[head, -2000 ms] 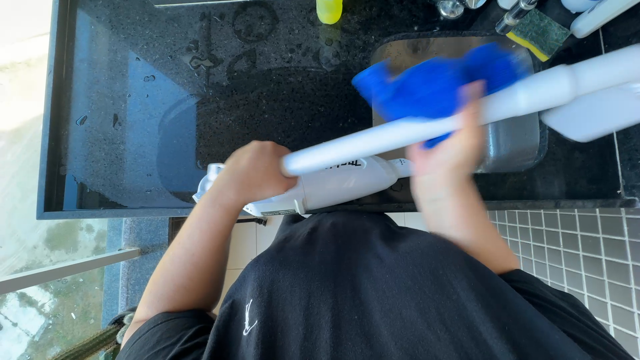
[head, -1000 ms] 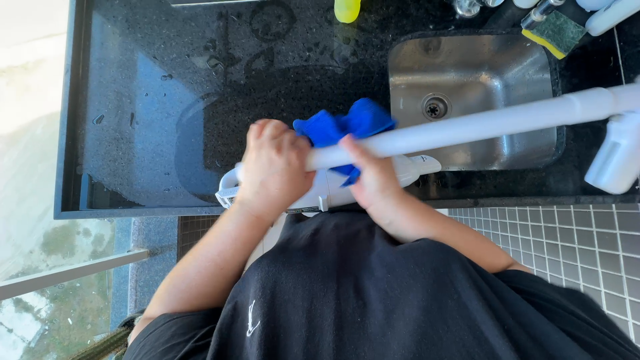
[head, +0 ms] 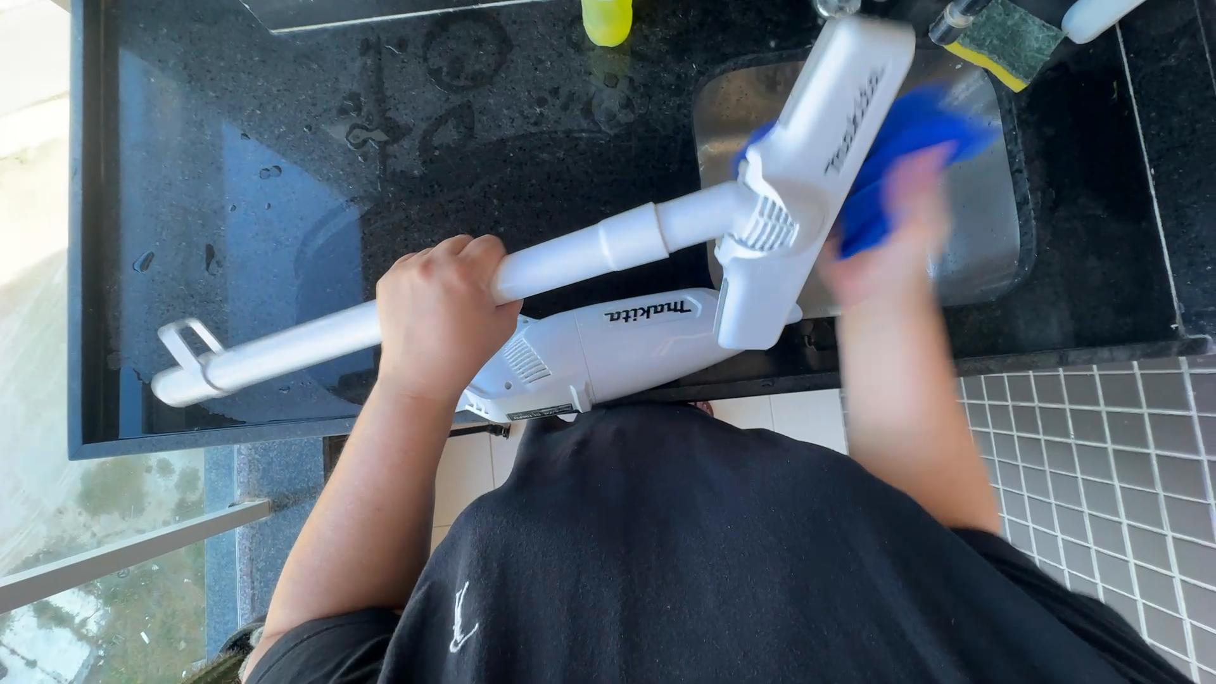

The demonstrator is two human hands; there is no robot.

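My left hand (head: 445,313) is closed around the white extension tube (head: 294,345) of a Makita vacuum cleaner, with a wire hook near the tube's far left end. At the tube's right end is the white floor nozzle (head: 819,180), tilted over the sink. My right hand (head: 893,223), blurred, holds a blue cloth (head: 888,166) behind and to the right of the nozzle; part of the cloth is hidden by it. The white Makita vacuum body (head: 632,344) lies along the front edge of the counter, below the tube.
A steel sink (head: 988,218) is set in the wet black stone counter (head: 285,142). At the back stand a yellow-green bottle (head: 608,19), a green and yellow sponge (head: 1009,43) and a white container (head: 1097,14). A raised rim (head: 85,285) edges the counter's left side.
The tube has shifted left through the view, bringing its hooked end and the floor nozzle into sight. My right hand has moved right with the blue cloth, from the tube to beside the nozzle.
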